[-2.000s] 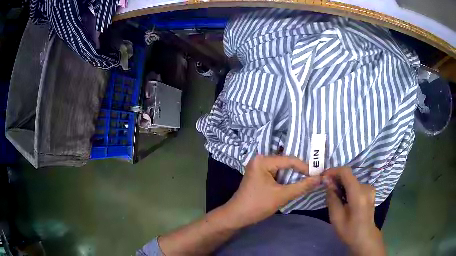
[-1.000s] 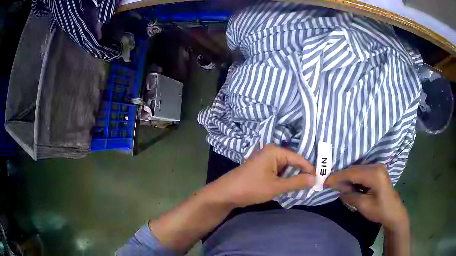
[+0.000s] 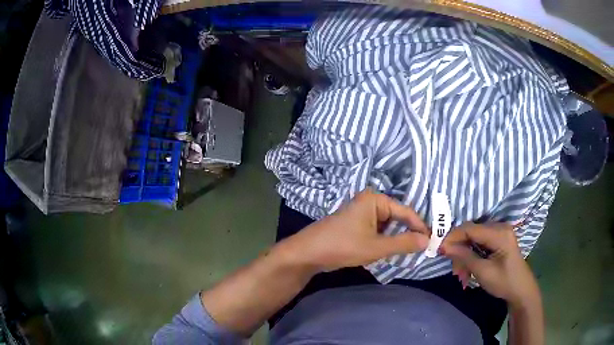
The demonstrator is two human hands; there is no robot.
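Observation:
A blue-grey and white striped garment lies heaped on my lap. A narrow white label with black capital letters lies upright on its lower front. My left hand pinches the label's lower left edge between thumb and forefinger. My right hand is at the label's lower right edge with its fingertips together, almost touching the left ones. What the right fingertips hold is too small to tell; no needle or thread can be made out.
A white-topped table with a worn wooden edge runs above the garment. At left are a grey-brown fabric bin with a dark striped garment, a blue plastic crate and a grey metal box. A clear round bin is at right.
Since two seconds ago, the label and both hands have shifted slightly right in view. My right fingers, first at the label's bottom end, are now at its right edge. The last second shows little change.

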